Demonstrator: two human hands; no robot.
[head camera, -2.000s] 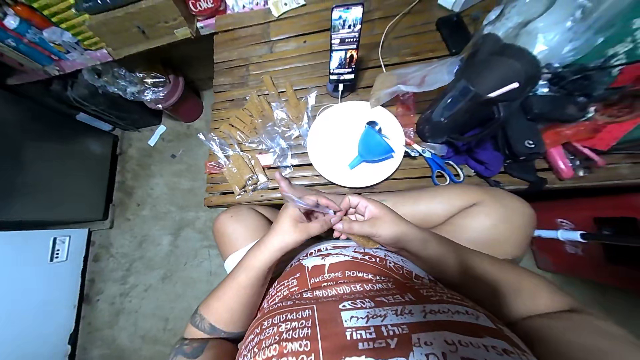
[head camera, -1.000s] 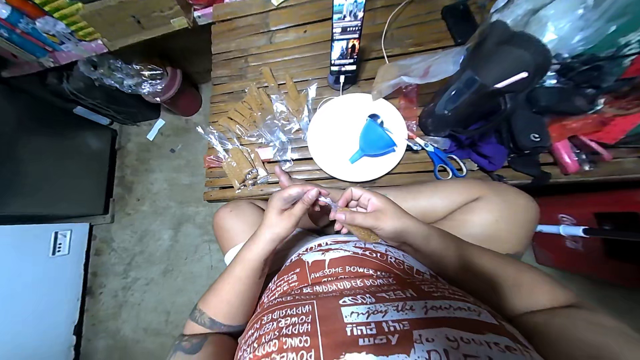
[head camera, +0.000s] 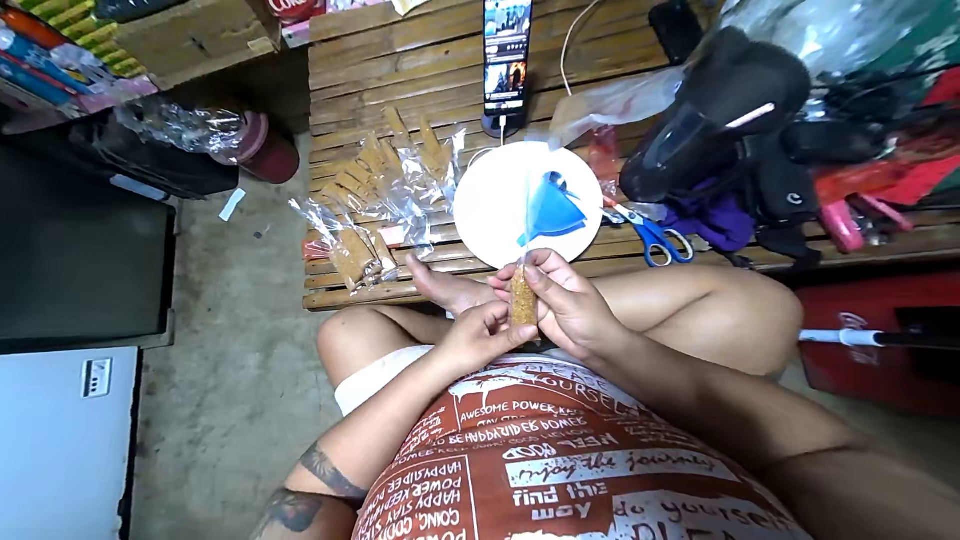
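Note:
A narrow clear plastic bag filled with brown granular material (head camera: 523, 298) is upright between my hands, its empty upper end pointing toward the plate. My left hand (head camera: 480, 330) holds the lower part of the filled bag. My right hand (head camera: 566, 300) pinches it near the top of the filling. Just beyond lies a white round plate (head camera: 487, 202) with a blue plastic funnel (head camera: 556, 210) and a small dark object on it. Left of the plate, several filled clear bags (head camera: 352, 255) lie in a loose pile on the bamboo slat table (head camera: 352, 75).
A phone (head camera: 506, 60) stands on a holder behind the plate, with a white cable. Blue-handled scissors (head camera: 652, 232) lie to the plate's right, beside a black bag (head camera: 720, 112), purple cloth (head camera: 712, 217) and plastic bags. A red bin (head camera: 270, 154) stands left of the table.
The filled bag, earlier low and tilted near my right hand, is now upright between both hands. My left hand has moved down to its lower part.

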